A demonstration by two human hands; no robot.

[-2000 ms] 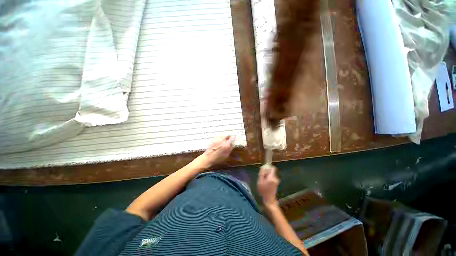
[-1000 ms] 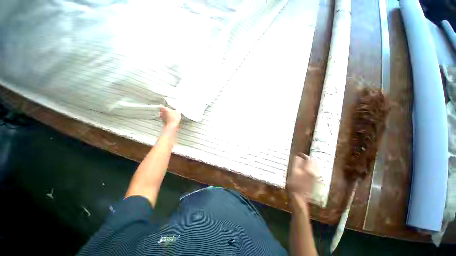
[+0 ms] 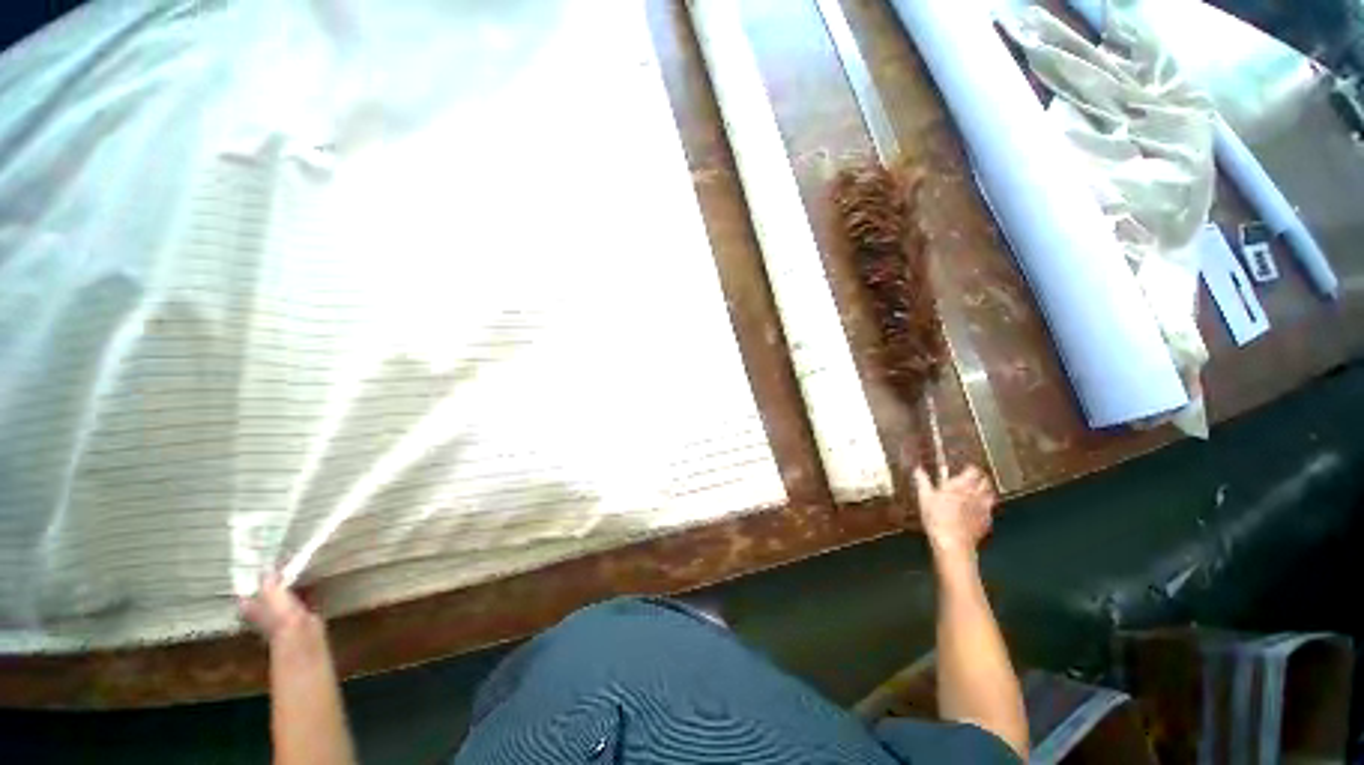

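The striped cream fabric [image 3: 598,434] covers the left and middle of the table. My left hand [image 3: 281,605] pinches its near edge at the lower left, and folds fan out from my fingers. My right hand [image 3: 954,508] is at the handle of the brown feather duster [image 3: 890,284], which lies on the table right of the marbled roll; the fingers are around the handle's end. The marbled off-white roll [image 3: 793,284] lies just right of the fabric's end, with bare brown table between them.
A long straightedge [image 3: 980,404] lies right of the duster. Further right are a thick pale paper roll [image 3: 1047,254], crumpled cream cloth [image 3: 1152,150], a thinner roll [image 3: 1272,209] and white tags [image 3: 1234,284]. Open cardboard boxes [image 3: 1242,688] stand on the dark green floor, lower right.
My left hand has drawn the folded upper cloth left and toward the near edge, opening out the fold. My right hand has moved from beside the marbled roll's end to the duster handle.
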